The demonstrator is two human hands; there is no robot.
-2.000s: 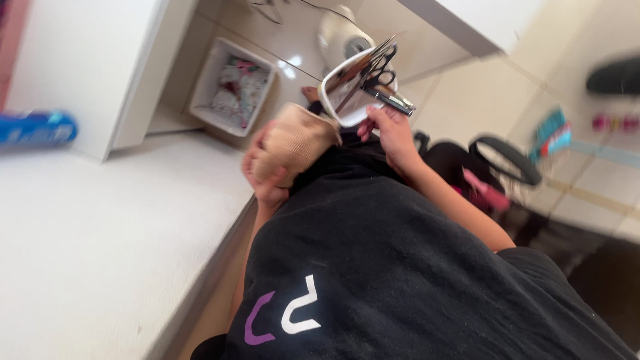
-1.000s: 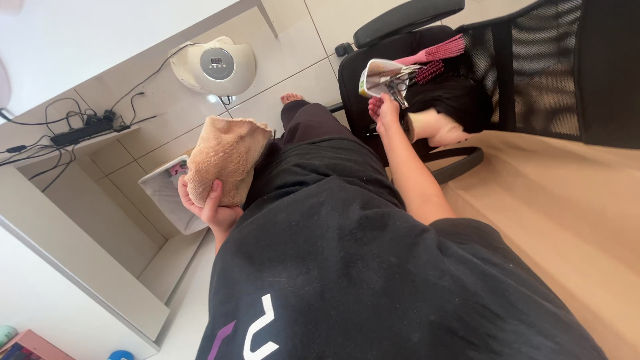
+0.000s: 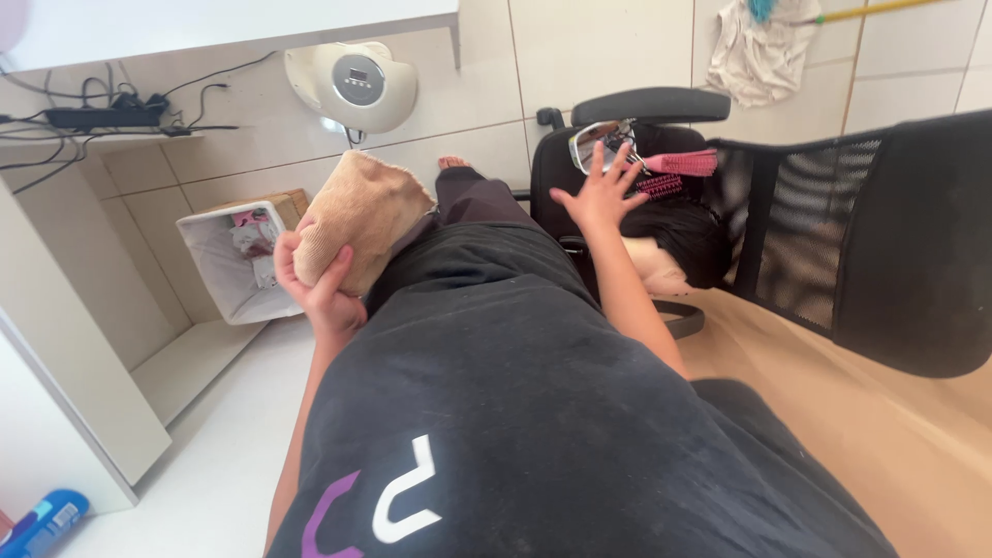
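Observation:
A folded beige cloth (image 3: 360, 221) is held in my left hand (image 3: 322, 279), thumb on top. My right hand (image 3: 604, 190) is spread with nothing in it, over the seat of a black office chair (image 3: 554, 170). Just beyond its fingertips lies a white container (image 3: 583, 147) with metal tools in it, partly hidden by the fingers. Beside the container are a pink hairbrush (image 3: 686, 163) and a darker pink brush (image 3: 659, 187). A mannequin head with black hair (image 3: 682, 240) rests on the chair near my right wrist.
A white waste bin (image 3: 225, 271) with litter stands left of the cloth. A white nail lamp (image 3: 356, 81) is on the tiled floor. Cables and a power strip (image 3: 101, 116) lie on a shelf. A blue bottle (image 3: 50, 519) is at lower left, a floor cloth (image 3: 763, 54) at upper right.
My right hand has let go of the white container of tools, which now rests on the chair seat. The beige cloth stays in my left hand. The view has swung toward the chair since the first frame.

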